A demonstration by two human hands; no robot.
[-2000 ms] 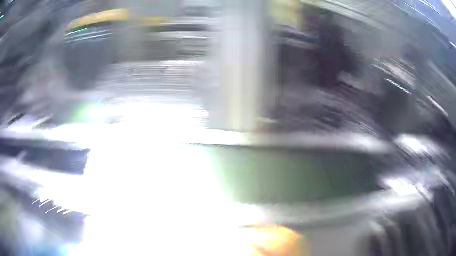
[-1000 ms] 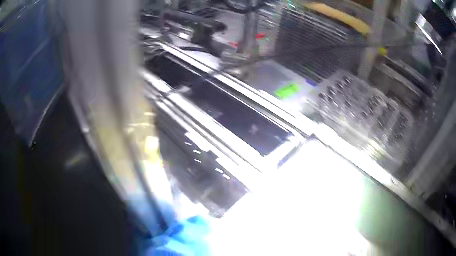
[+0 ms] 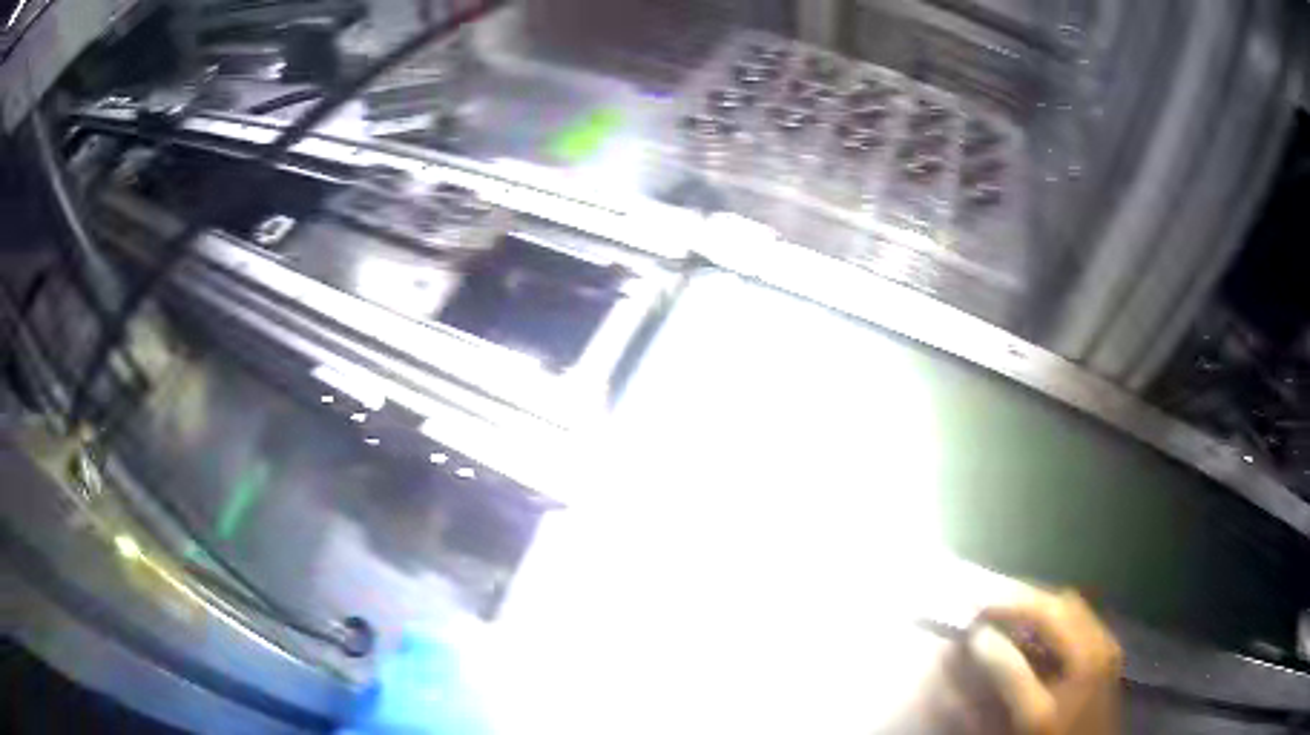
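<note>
My right hand [image 3: 1056, 661] is at the lower right, by the near edge of the green conveyor belt [image 3: 1092, 481]. Its fingers are curled; a small dark shape shows beside them, but glare and blur hide whether it is held. A blue patch, likely my left sleeve [image 3: 424, 689], shows at the bottom left of centre. My left hand cannot be made out; white glare covers the area beside the sleeve. A dark flat plate [image 3: 532, 299] lies between the conveyor rails, left of the glare.
A clear tray with rows of dark parts [image 3: 855, 122] is behind the line. A long silver rail [image 3: 1006, 345] runs along the belt's far side. A black cable [image 3: 180, 251] crosses the left side. A grey frame post [image 3: 1192, 187] stands at the right.
The view has swung and moved, so the tray and rails sit further left. The dark plate between the rails shows more clearly. My right hand now shows at the lower right.
</note>
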